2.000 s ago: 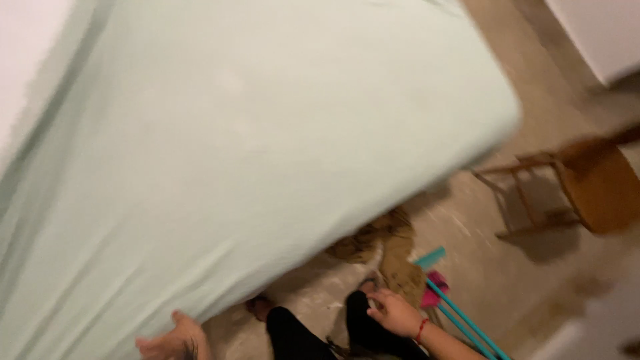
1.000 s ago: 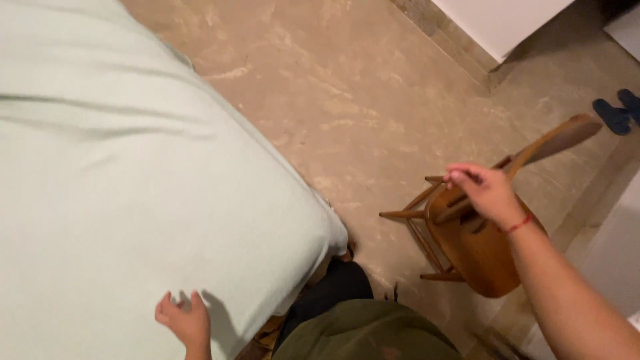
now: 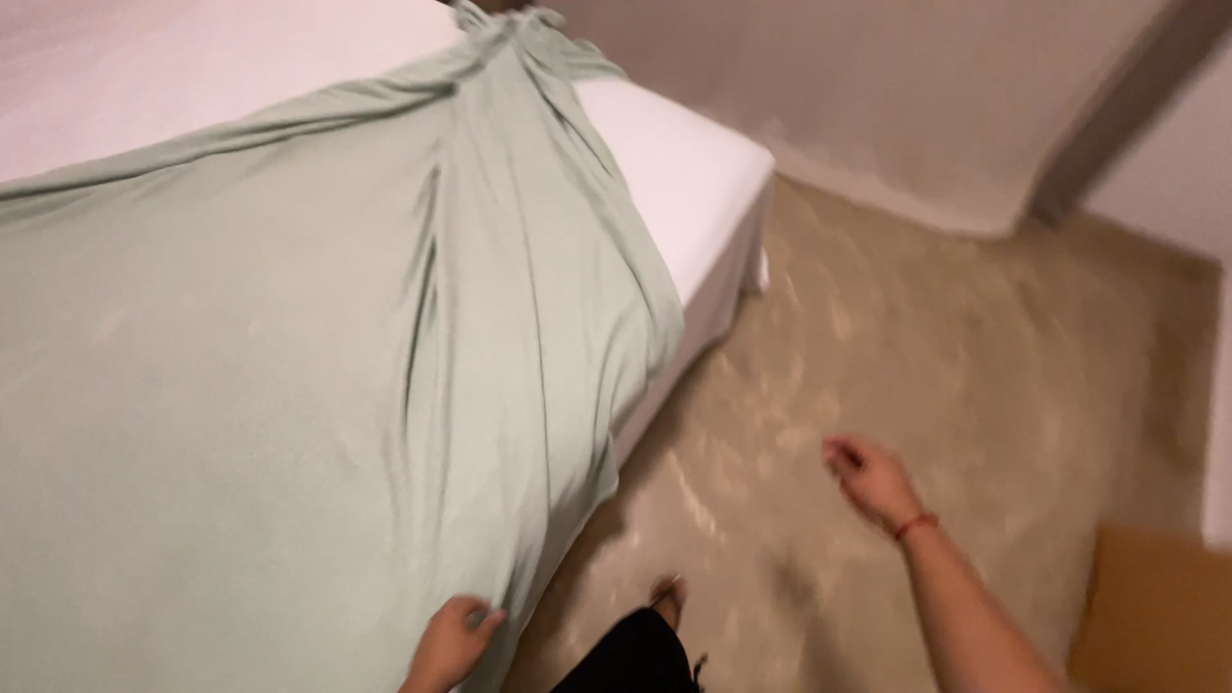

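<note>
A pale green fitted sheet (image 3: 289,385) covers the near part of the mattress, its far edge bunched and wrinkled near the upper middle. Beyond that edge the white mattress cover (image 3: 674,164) shows, down to the far corner. My left hand (image 3: 457,635) is over the green sheet near its side edge, fingers curled and apart, holding nothing visible; whether it touches the cloth I cannot tell. Above the floor, right of the bed, my right hand (image 3: 871,476) hangs empty with loosely bent fingers and a red string bracelet (image 3: 916,525) at the wrist.
The marbled tan floor (image 3: 866,356) runs along the bed's side. A grey-white curtain (image 3: 895,106) hangs beyond the bed's corner. At the lower right edge is a flat brown surface (image 3: 1155,616). My foot (image 3: 669,592) is on the floor beside the bed.
The view has swung widely, bringing in the bed's far corner with white exposed. The wooden chair beneath my right hand a second ago is out of sight. Both hands stay empty.
</note>
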